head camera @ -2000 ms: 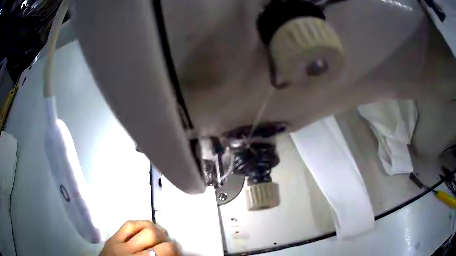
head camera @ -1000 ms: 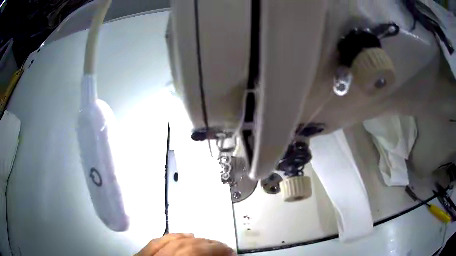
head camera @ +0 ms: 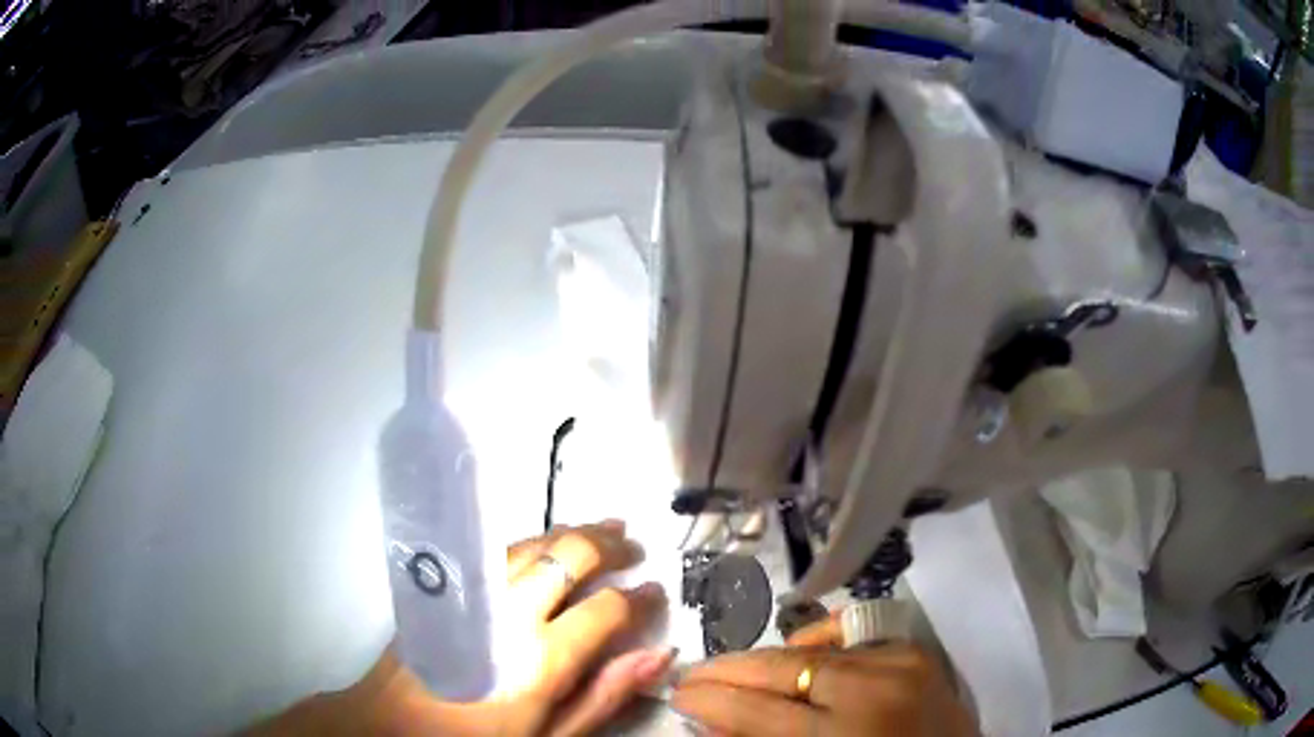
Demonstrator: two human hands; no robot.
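A white fabric piece (head camera: 654,711), largely washed out by the light, shows between my hands at the bottom edge, left of and below the round needle plate (head camera: 736,602). My left hand (head camera: 584,626) lies left of the plate with bent fingers, its thumb at the fabric. My right hand (head camera: 829,688), with a gold ring, is below the plate, its fingertips meeting the fabric beside my left thumb. Its lower part is cut off by the edge. The presser foot area is small and blurred under the machine head (head camera: 749,317).
The white lamp (head camera: 432,554) hangs over my left wrist. Another white piece (head camera: 598,288) lies behind, left of the head. White strips (head camera: 980,605) lie on the bed at right. Yellow-handled snips (head camera: 1229,701) are far right. A white sheet (head camera: 1268,331) drapes over the arm.
The view has shifted, showing more of the head and table behind. My left hand has moved up beside the needle area. My right hand has come into view, and both hands meet at the fabric.
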